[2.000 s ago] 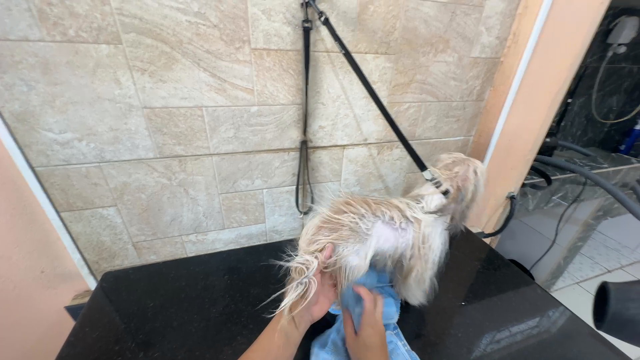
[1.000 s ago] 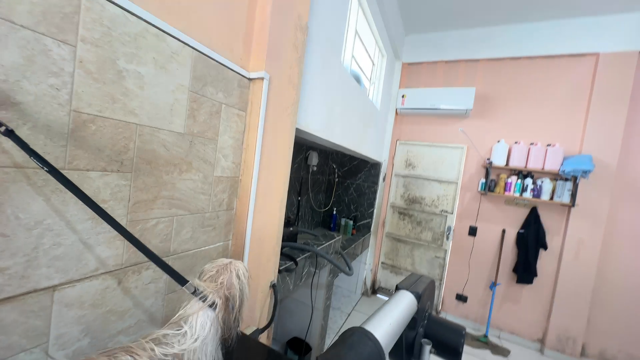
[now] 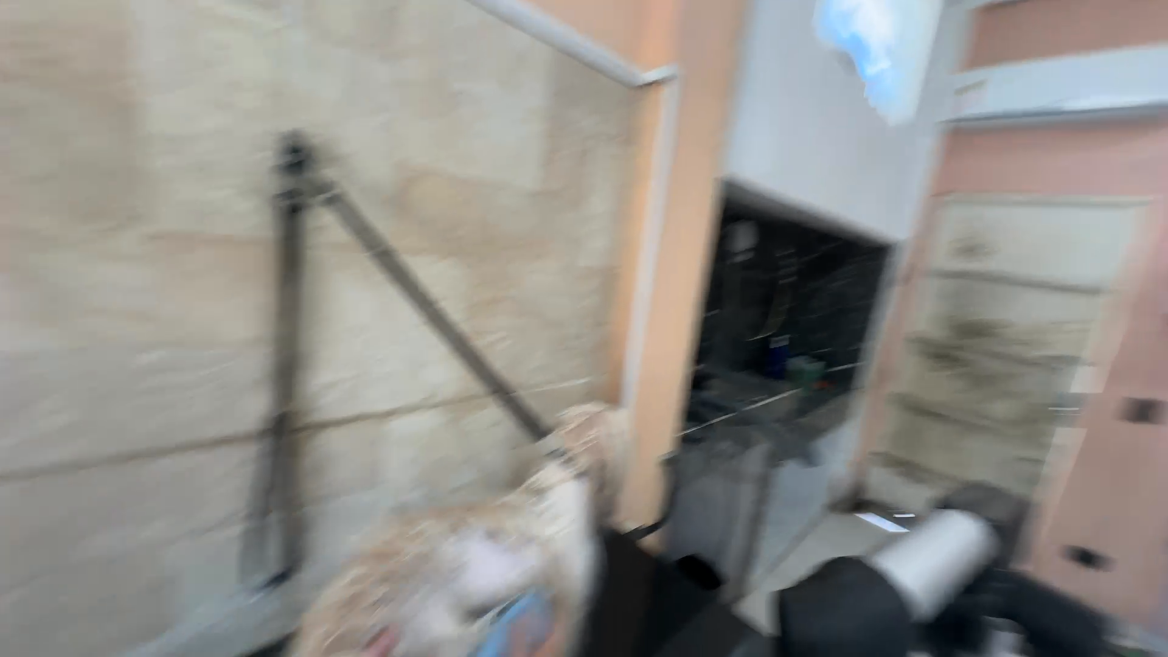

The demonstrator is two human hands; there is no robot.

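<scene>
A dog with wet, light tan and white fur [image 3: 456,557] stands at the bottom centre, its head end toward the corner of the wall. A black strap [image 3: 429,306] runs from a wall fixing [image 3: 294,160] down to its neck. Beside the fixing hangs a second black strap [image 3: 288,383]. Low on the dog's side, my right hand [image 3: 538,634] holds a blue cloth [image 3: 511,622] against the fur. Only a blurred bit of my left hand [image 3: 379,641] shows at the bottom edge, at the fur; its grip is unclear. The lower body is cut off.
The dark table [image 3: 639,593] shows to the right of the dog. A black and silver cylindrical device [image 3: 931,566] stands at the lower right. Beyond the orange pillar [image 3: 680,274] is a dark marble alcove [image 3: 789,310] with bottles, and a stained white door [image 3: 1004,347].
The view has swung right and then partly back left. Parts of my hands and the blue cloth show again at the bottom edge, after being out of view one second ago.
</scene>
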